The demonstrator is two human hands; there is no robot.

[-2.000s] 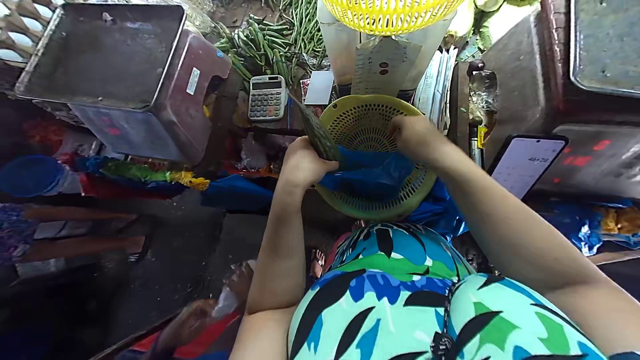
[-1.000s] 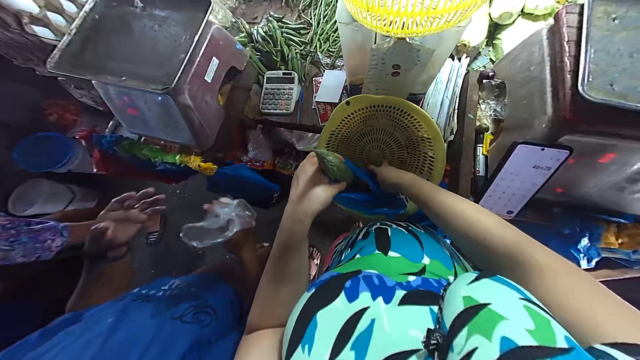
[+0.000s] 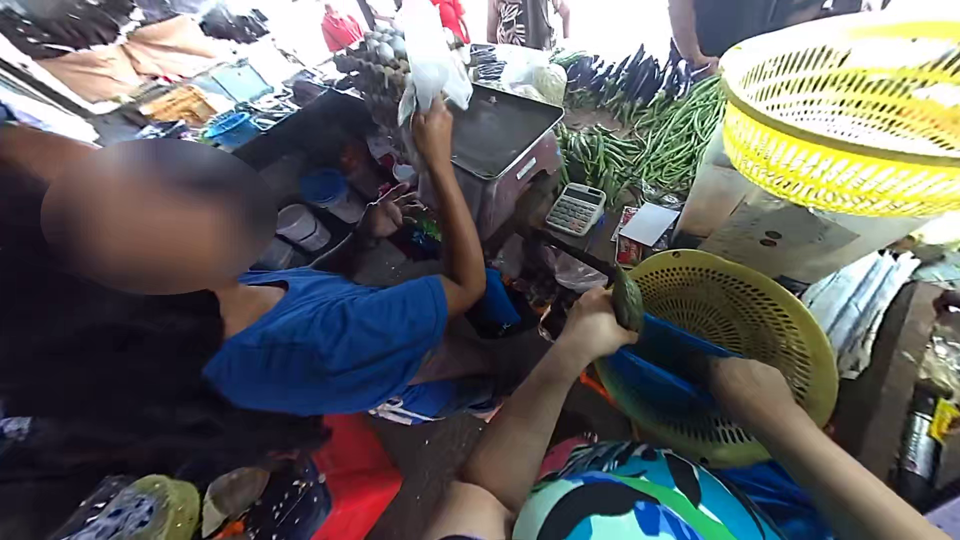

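Observation:
My left hand (image 3: 596, 326) grips a dark green, rough-skinned vegetable (image 3: 627, 300), possibly a bitter gourd, together with the edge of a blue plastic bag (image 3: 660, 375). The bag is spread across the near part of a yellow-green perforated plastic basket (image 3: 806, 337). At the bag's other side is my right hand (image 3: 746, 382), its fingers closed around the rim of the bag and partly hidden by it. A calculator (image 3: 576, 209) lies on the ledge beyond my left hand, beside a white paper (image 3: 649, 224).
A person in a blue shirt (image 3: 337, 341) at the left holds up a white plastic bag (image 3: 431, 52) over a scale with a metal tray (image 3: 499, 131). Green beans (image 3: 682, 135) lie behind the calculator. A bright yellow basket (image 3: 840, 172) stands high at right. A red plastic stool (image 3: 356, 480) is at lower left.
The view has swung far to the left. The person in blue has raised an arm with the plastic bag. The blue bag between my hands is now spread wider than one second ago.

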